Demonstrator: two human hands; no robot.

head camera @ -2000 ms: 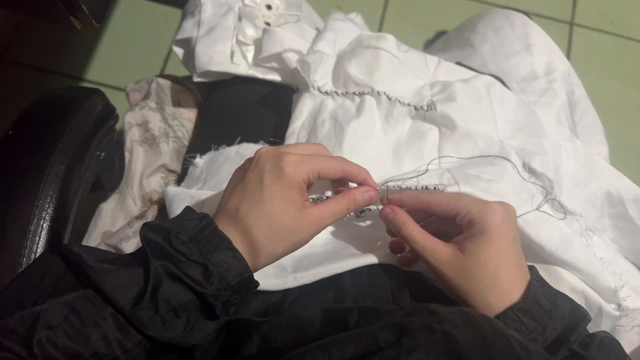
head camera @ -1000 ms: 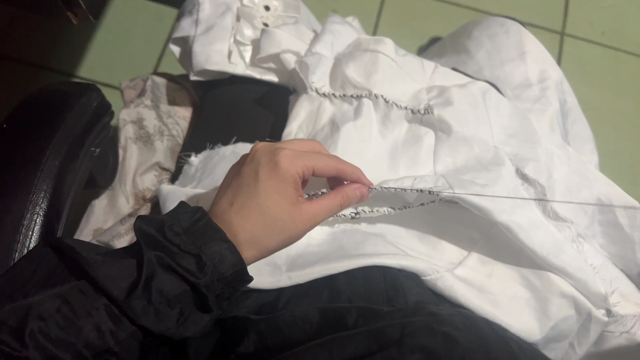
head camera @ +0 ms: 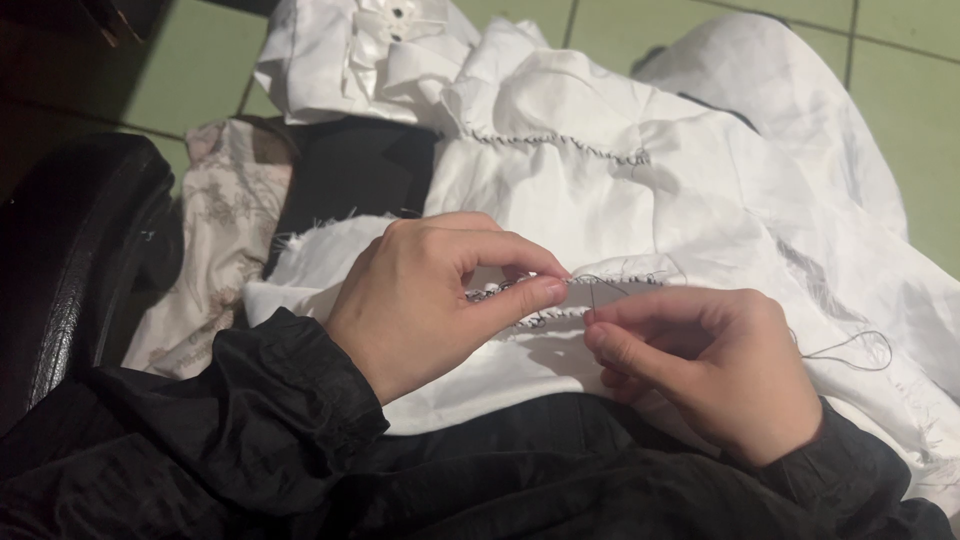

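Note:
White fabric (head camera: 592,210) with frayed edges and rows of dark hand stitching lies across my lap. My left hand (head camera: 450,292) pinches a stitched edge of it between thumb and forefinger. Just to the right, my right hand (head camera: 690,352) has its thumb and forefinger closed on something thin and upright, a sewing needle or a taut strand; which one I cannot tell. A loop of dark thread (head camera: 851,352) lies on the fabric beyond that hand. Another stitched seam (head camera: 555,141) crosses the gathered fabric farther up.
A black padded armrest (head camera: 82,247) stands at the left. Beside it hang a pale patterned cloth (head camera: 225,247) and a dark panel (head camera: 352,180). White lace or ribbon trim with eyelets (head camera: 397,22) lies at the top. Green floor tiles (head camera: 517,11) show behind.
One second ago my right hand was out of view and the thread ran taut to the right. Now that hand is back beside my left hand, and the thread hangs slack in loops.

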